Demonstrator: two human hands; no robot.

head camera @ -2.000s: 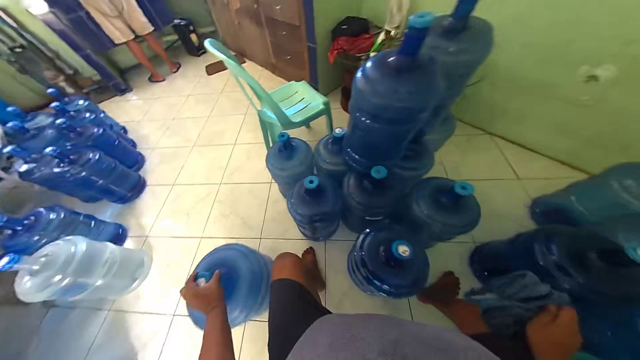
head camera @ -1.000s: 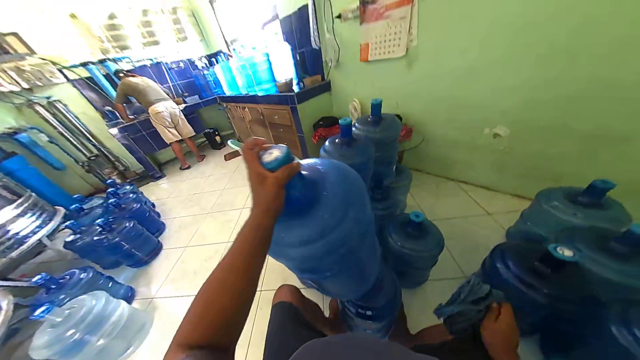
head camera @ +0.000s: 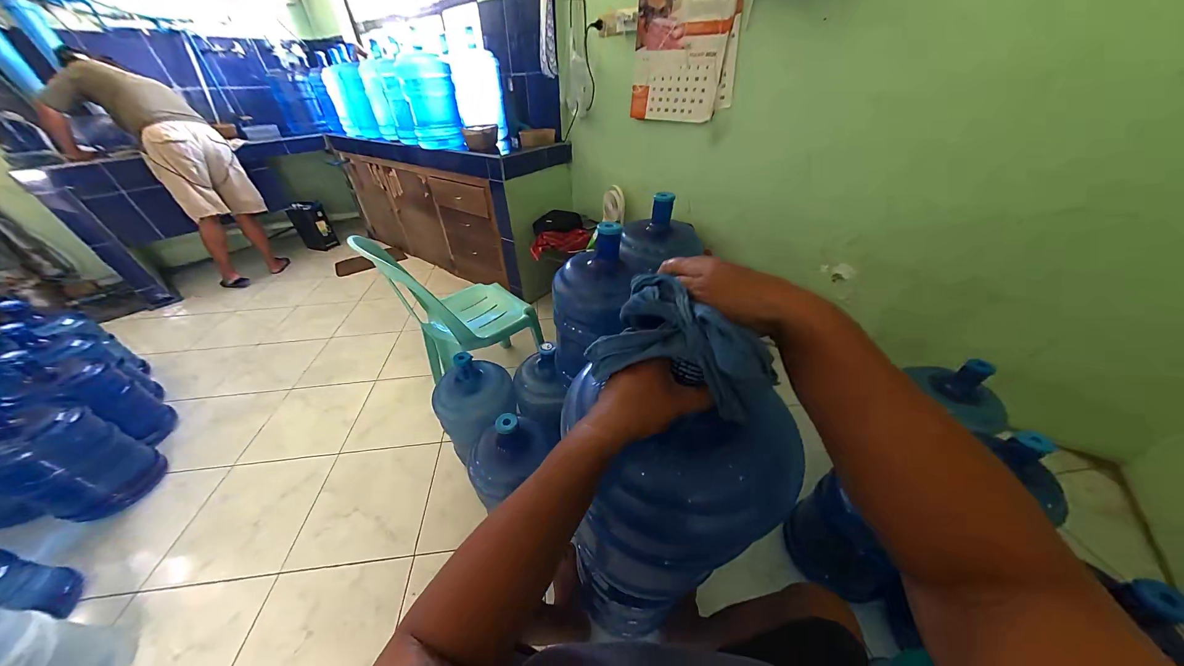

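Observation:
A large blue plastic water jug [head camera: 694,490] stands upright between my legs, on top of another blue jug [head camera: 620,597]. My left hand [head camera: 652,400] grips its neck. A blue-grey cloth [head camera: 689,338] is draped over the jug's top, and my right hand [head camera: 726,289] presses on it from the far side, fingers partly hidden by the cloth. The cap is mostly covered by cloth and hands. Just beyond stand more capped blue jugs [head camera: 587,301], some of them stacked.
A green plastic chair [head camera: 486,310] stands past the jugs. Several jugs [head camera: 79,453] lie at the left; others [head camera: 957,398] stand at the right by the green wall. A person [head camera: 185,153] bends over a blue-tiled counter [head camera: 416,153] holding jugs.
My left hand has moved from the jug's cap to its neck. My right hand, earlier low at the right with the cloth, is now at the jug's top. The view has shifted.

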